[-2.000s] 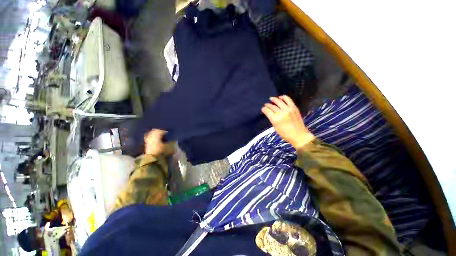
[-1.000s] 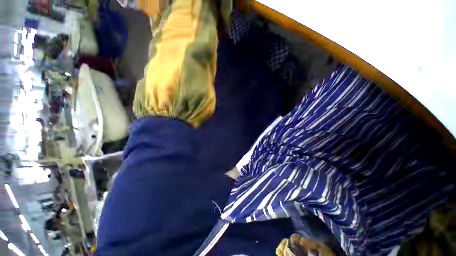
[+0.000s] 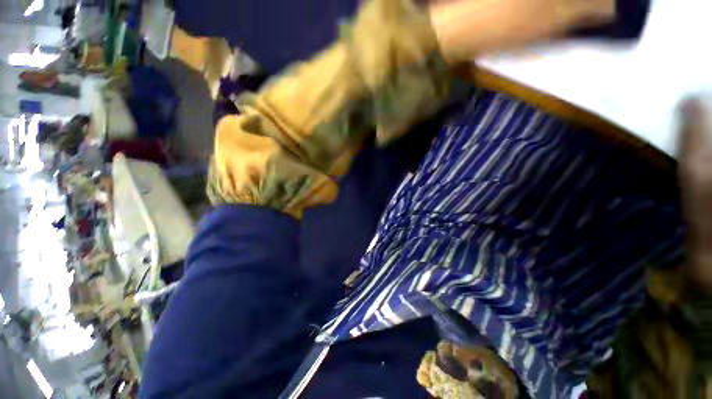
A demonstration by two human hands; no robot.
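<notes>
Navy cloth (image 3: 265,27) spreads along the top edge, beyond my left forearm, and is cut off by the frame. My left hand (image 3: 519,25) reaches across to the upper right, over the edge of the white table. It is blurred and partly cut off by the top edge. A dark navy piece of cloth (image 3: 631,19) shows right at its fingertips, and the hand appears to grip it. My right hand (image 3: 696,164) is a brown blur at the right edge over the table. Its fingers cannot be made out.
The white table (image 3: 601,82) with its wood-coloured edge (image 3: 562,107) lies at upper right. My striped apron (image 3: 507,210) covers my lap below it. A pale machine or table part (image 3: 152,206) stands at left, with the cluttered factory floor behind.
My left arm has swung up and right, bringing the hand over the table edge. Navy cloth now shows along the top. My right hand has come into view at the right edge.
</notes>
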